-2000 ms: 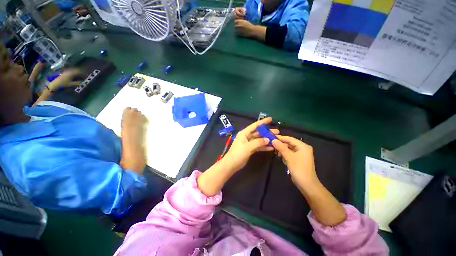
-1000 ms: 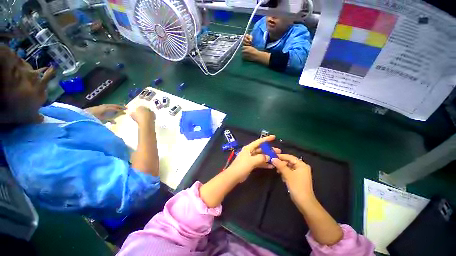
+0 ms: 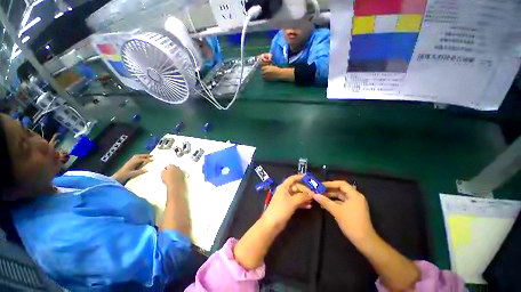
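Observation:
My left hand and my right hand hold a small dark blue housing between their fingertips above the black tray. A pale window-like patch shows on its upper face. A display module with a light face and a small blue housing lie at the tray's upper left. Another grey module stands out just beyond my fingers at the tray's far edge. A red pen lies left of my left hand, partly hidden by it.
At left, a coworker in blue leans over a cream sheet with grey parts and a folded blue sheet. A white fan stands beyond. A printed page hangs at upper right. A record sheet lies right. Another person sits across.
The view has tilted up. The blue housing is turned so that its face with the pale patch now shows. The coworker's hands have shifted over the cream sheet.

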